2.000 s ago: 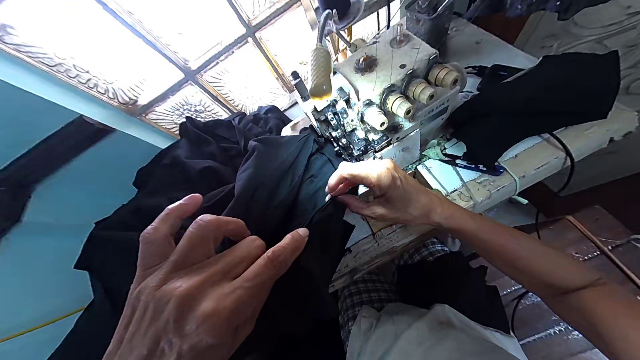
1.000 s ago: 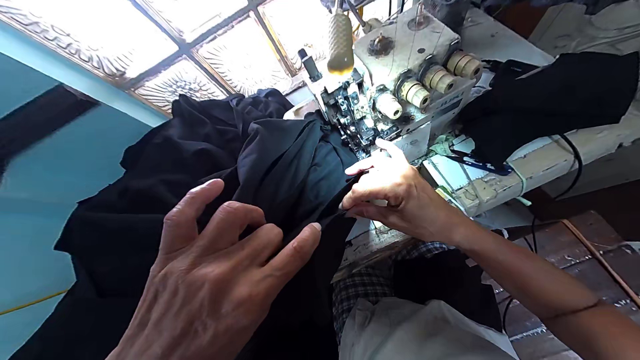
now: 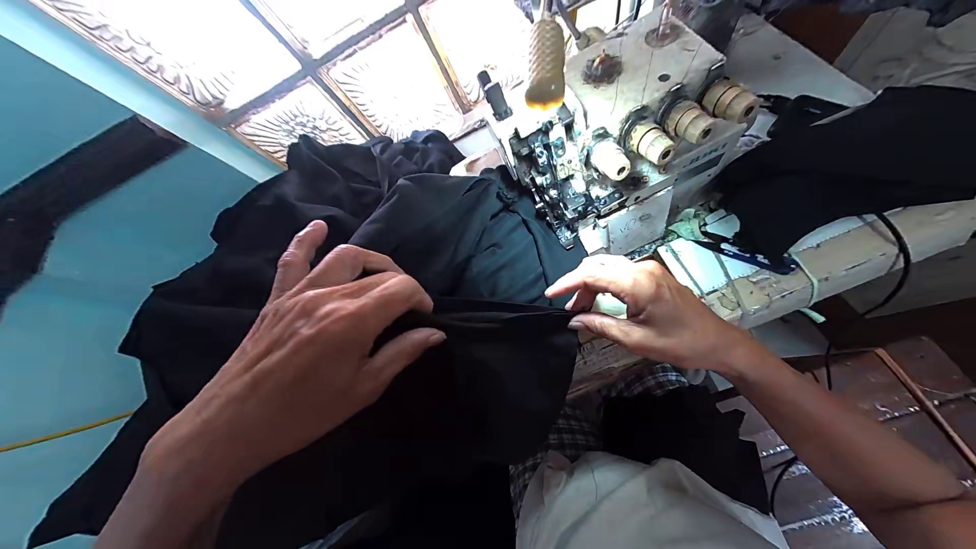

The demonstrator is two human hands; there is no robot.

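Black fabric (image 3: pixel 488 236) lies heaped on the left of an overlock sewing machine (image 3: pixel 640 114), and part of it reaches the lit needle area. My right hand (image 3: pixel 648 309) pinches an edge of this fabric between thumb and fingertips, just below the presser foot (image 3: pixel 564 232). My left hand (image 3: pixel 328 335) is at the left end of the same edge, with cloth between its thumb and curled forefinger. The edge runs taut and roughly level between the two hands, and the fabric hangs down below it.
A lamp-like bulb with a textured cover (image 3: pixel 546 65) hangs over the machine. Thread tension dials (image 3: pixel 686 122) line its front. More black fabric (image 3: pixel 862 168) and a dark blue tool (image 3: pixel 751 255) lie at the right on the worn table edge (image 3: pixel 839 263). A glass-block window (image 3: pixel 389 76) stands behind.
My left hand has closed from spread fingers onto the cloth. The fabric edge is now stretched between my hands. My right hand keeps its pinch.
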